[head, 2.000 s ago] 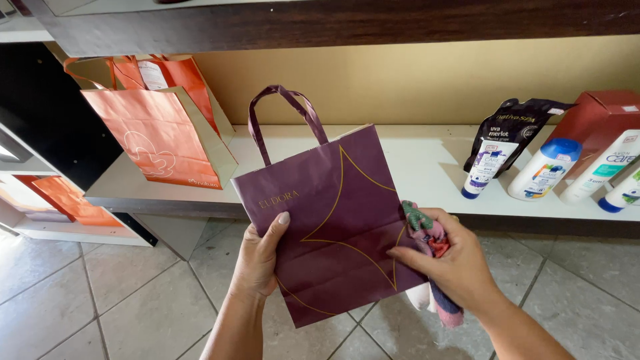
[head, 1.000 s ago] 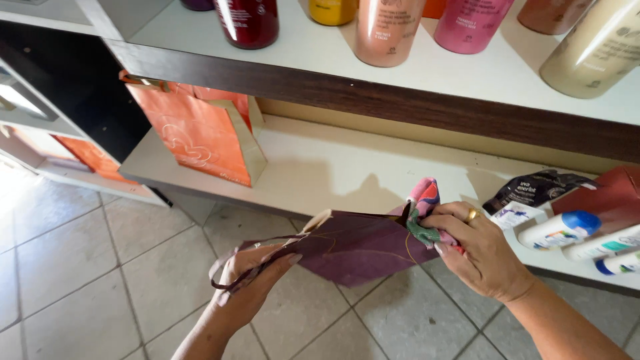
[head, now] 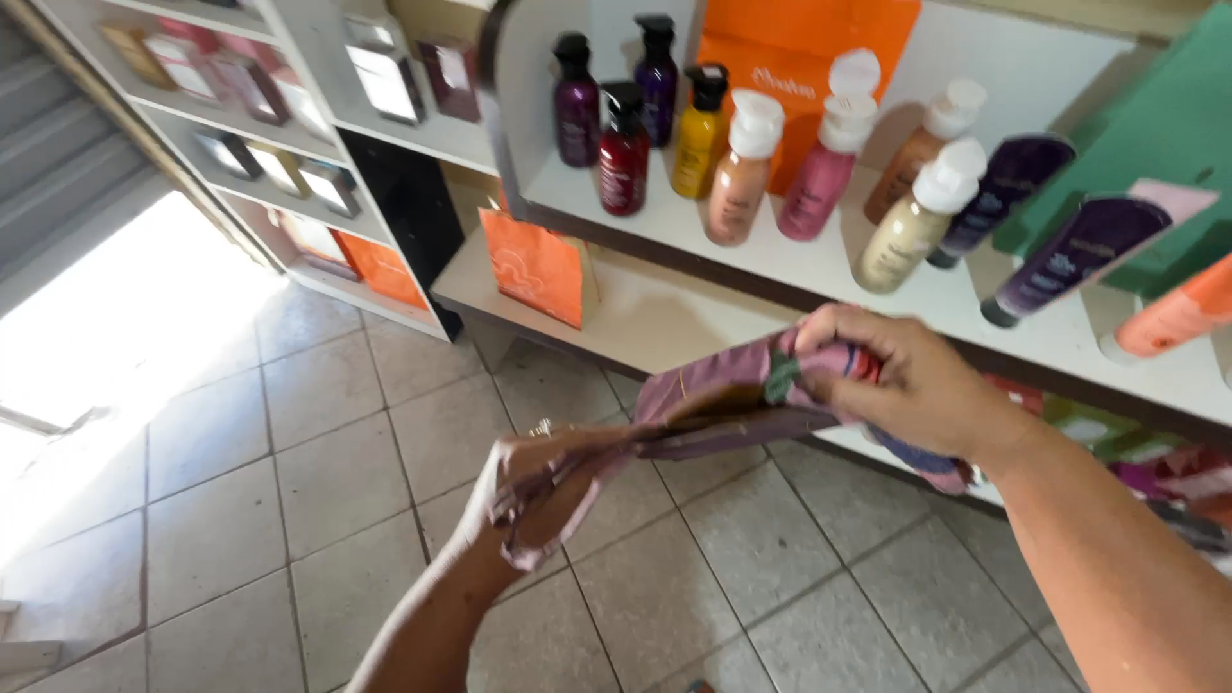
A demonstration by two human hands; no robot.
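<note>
A purple paper gift bag (head: 727, 438) is stretched between my two hands, tilted on its side with its mouth partly apart. My left hand (head: 544, 481) grips it at the handle end, and the twisted handles hang around the fingers. At the bag's other end, my right hand (head: 895, 380) pinches its edge together with a multicoloured patterned cloth (head: 842, 361). Part of the cloth hangs below the right palm. The bag's inside is mostly hidden.
Pump bottles (head: 736, 183) and dark purple tubes (head: 1078, 255) stand on the upper shelf just beyond my hands. An orange paper bag (head: 534, 269) stands on the lower shelf. Boxes fill the shelving (head: 385, 217) at the left, above a tiled floor (head: 356, 539).
The purple bag has gone from facing me upright to lying tilted, edge toward me. My left hand has moved from its front face to the handle end. The view has swung left and up.
</note>
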